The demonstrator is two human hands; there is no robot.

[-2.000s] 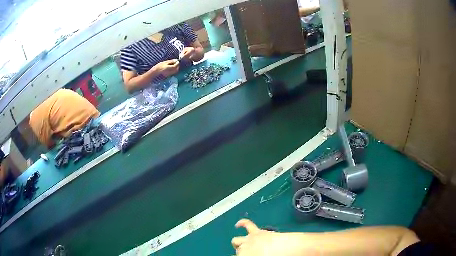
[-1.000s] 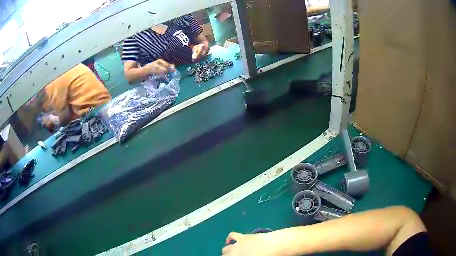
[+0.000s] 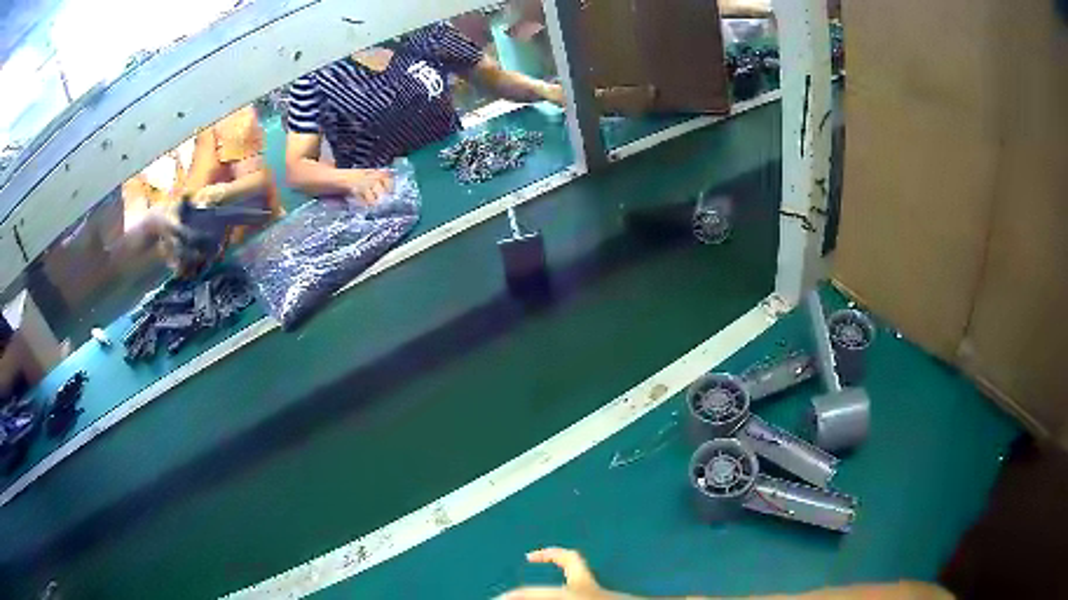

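Observation:
My right hand (image 3: 565,577) is at the bottom edge of the view, partly cut off, with thumb or finger raised; whether it holds anything is hidden. My left hand is out of the picture. Several grey fan units lie on the green bench to the right, beyond my right forearm. The nearest fan unit (image 3: 801,505) has its round spoked head face up and its handle pointing right. Another fan unit (image 3: 792,450) lies just behind it. A further unit has its plain round head (image 3: 840,418) on its side.
The conveyor belt (image 3: 469,387) carries a grey unit (image 3: 522,256) and another fan unit (image 3: 711,220). A pale rail (image 3: 515,481) edges it. Brown cardboard (image 3: 937,176) and a white post (image 3: 801,152) stand right. Two people sit opposite, near a plastic bag (image 3: 334,252).
The belt units have moved left. My right forearm has dropped lower, uncovering the nearest fan unit's handle. Opposite, one person has reached right and the other has lifted dark parts.

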